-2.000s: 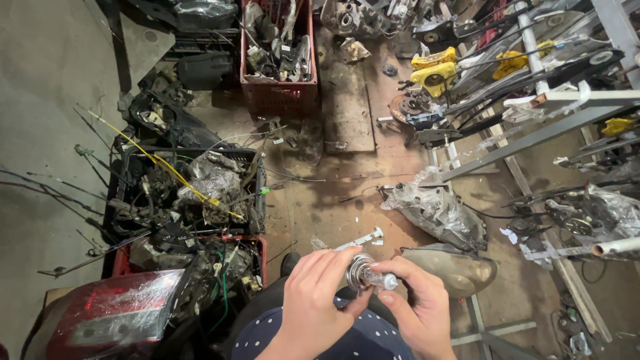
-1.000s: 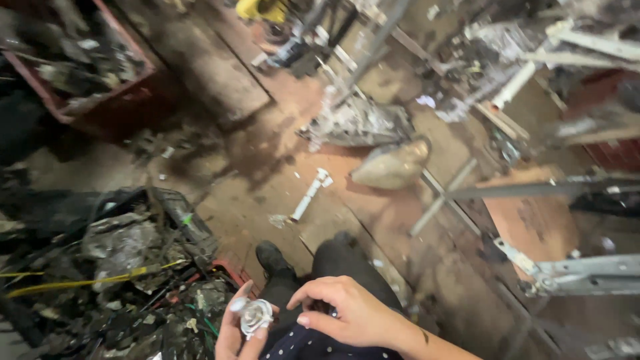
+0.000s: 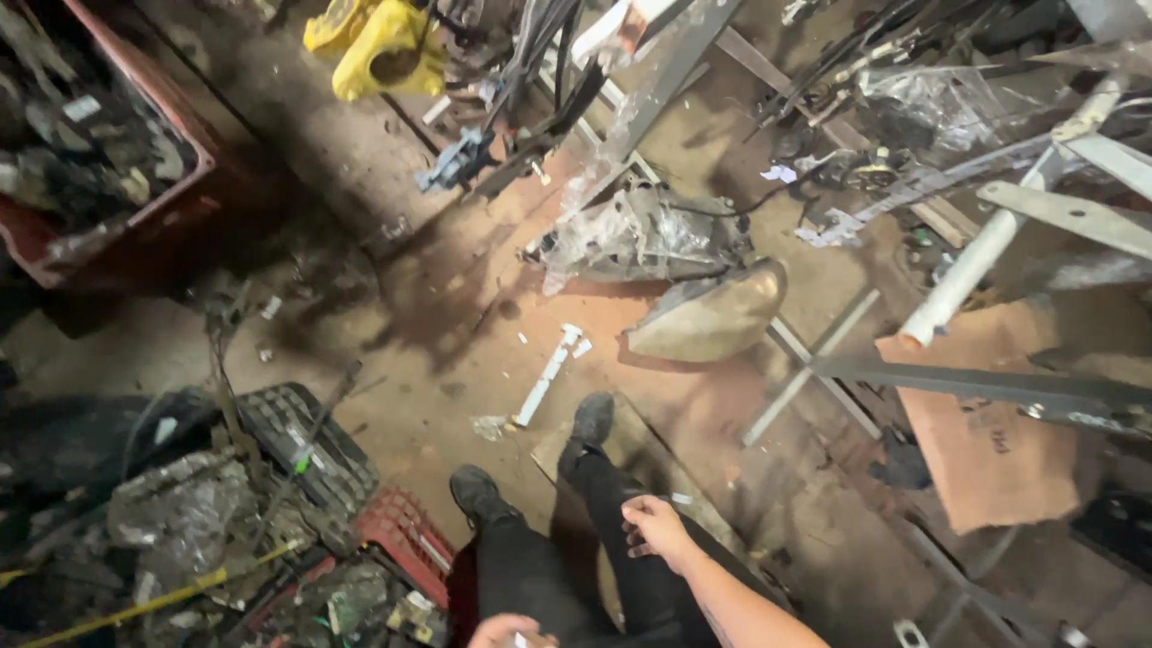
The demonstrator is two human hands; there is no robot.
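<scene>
My right hand hangs over my right thigh, its fingers loosely curled; whether anything is inside them cannot be told. At the bottom edge my left hand is mostly cut off, with a small pale bit showing at its fingers, too little to name. Beyond my shoes, a white plastic bracket lies on the floor. A vehicle headlamp with a dull lens rests further right, beside a plastic-wrapped car part.
Crates of scrap parts stand at upper left, a red one, and lower left, another red one. Yellow metal parts lie at the top. Metal frame bars and a cardboard piece are on the right.
My hands were together on a round metal and clear part, then moved apart, the left one holding it. Now my left hand is mostly out of view. The view has swung right.
</scene>
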